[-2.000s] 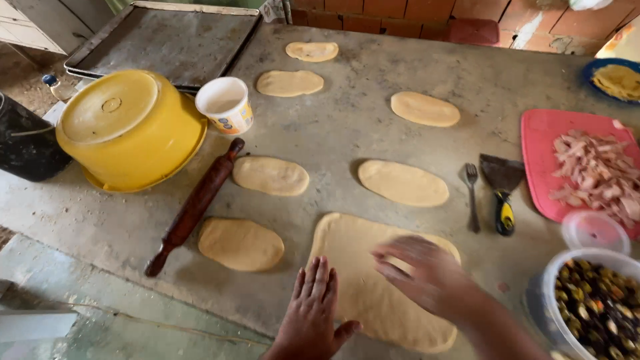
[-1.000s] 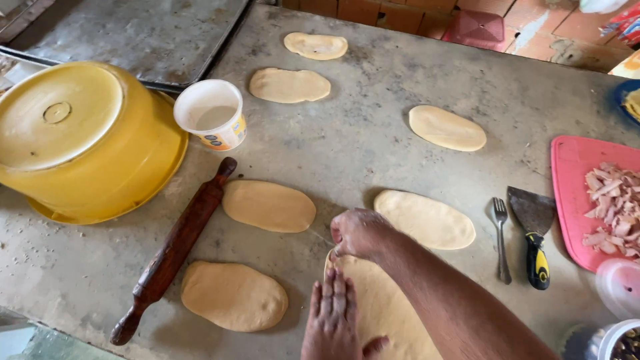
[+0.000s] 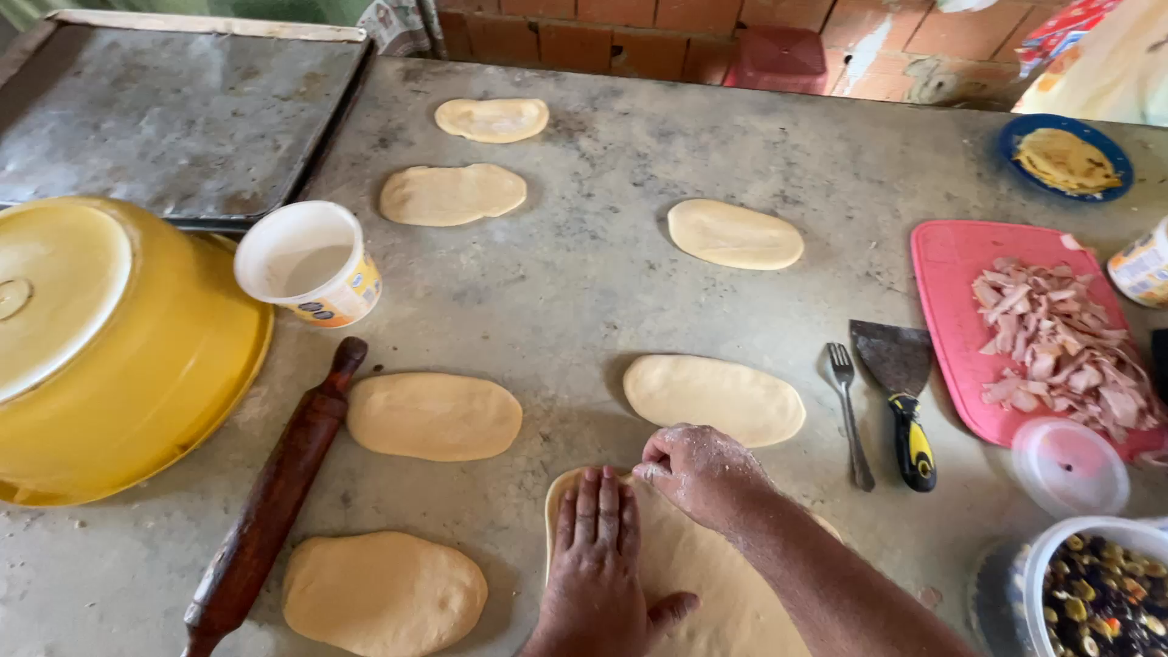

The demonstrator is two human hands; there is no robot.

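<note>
My left hand lies flat, fingers apart, on the upper left part of a large rolled sheet of dough. Beside it my right hand, dusted with flour, has its thumb and forefinger pinched at the sheet's far edge. Just beyond the right hand lies an oval of dough. More flattened ovals lie to the left, one at mid-height and one nearer. Left of those rests a dark wooden rolling pin. A fork and a scraper with a black and yellow handle lie to the right.
An upturned yellow basin, a white plastic tub and a metal baking tray stand at left. On the right are a pink cutting board with chopped ham, a container of sliced olives, a lid and a blue plate.
My right hand has moved from over the middle of the dough sheet to its far edge, where its fingers are now pinched. The left hand stays on the sheet. The view has shifted.
</note>
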